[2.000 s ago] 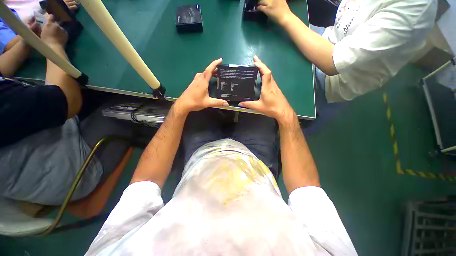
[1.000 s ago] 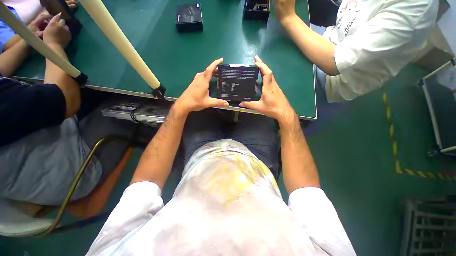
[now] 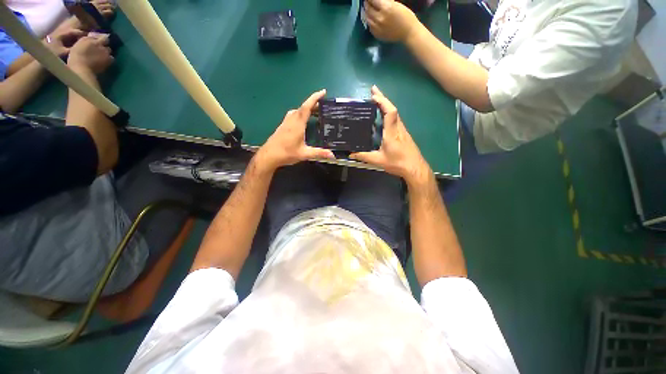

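Observation:
A black retail box (image 3: 347,126) is held over the table's near edge, its face with pale printed text lines turned up toward me. My left hand (image 3: 293,137) grips its left side, fingertips at the far left corner and thumb at the near edge. My right hand (image 3: 393,139) grips its right side the same way. The box looks closed. Its underside is hidden. Another closed black box (image 3: 277,31) lies on the green table farther up.
Cream tubes (image 3: 179,67) slant down to the table edge (image 3: 182,136) at left. People sit at left and right; the right person's hand (image 3: 393,20) is at the far right of the table. A chair (image 3: 109,274) stands lower left, a grey rack (image 3: 632,336) lower right.
My hands and the held box have barely moved. The right neighbour's open box no longer shows on the table; that hand is back there, raised. The hands at the far left have shifted.

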